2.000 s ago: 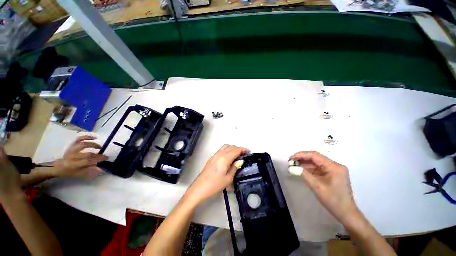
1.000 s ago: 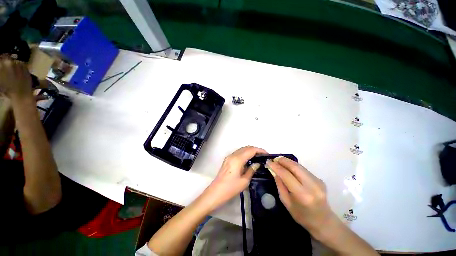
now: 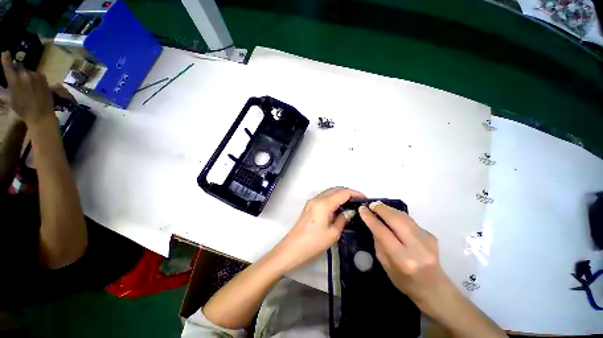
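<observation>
A black plastic housing (image 3: 378, 290) lies at the bench's front edge, its lower end cut off by the picture's edge. My left hand (image 3: 324, 224) grips its far left corner, a pale cap on a fingertip. My right hand (image 3: 403, 247) has its fingertips pressed at the housing's far end, close to my left fingers. Whatever small part is between the fingertips is hidden. A second black housing (image 3: 281, 150) lies open side up, left of my hands. A small cluster of dark-and-silver components (image 3: 326, 123) lies on the white covering beyond it.
A neighbour's arm (image 3: 53, 178) and another housing (image 3: 78, 129) are at the left, by a blue box (image 3: 129, 56) and thin green sticks (image 3: 168, 84). Blue-handled nippers (image 3: 586, 280) lie far right, below a dark object (image 3: 597, 218). A brown carton (image 3: 198, 280) stands below the bench.
My right hand has come in from the right, with a small component at its fingertips, to the housing's far end. The neighbour's hand and one of the two housings at left have moved away left.
</observation>
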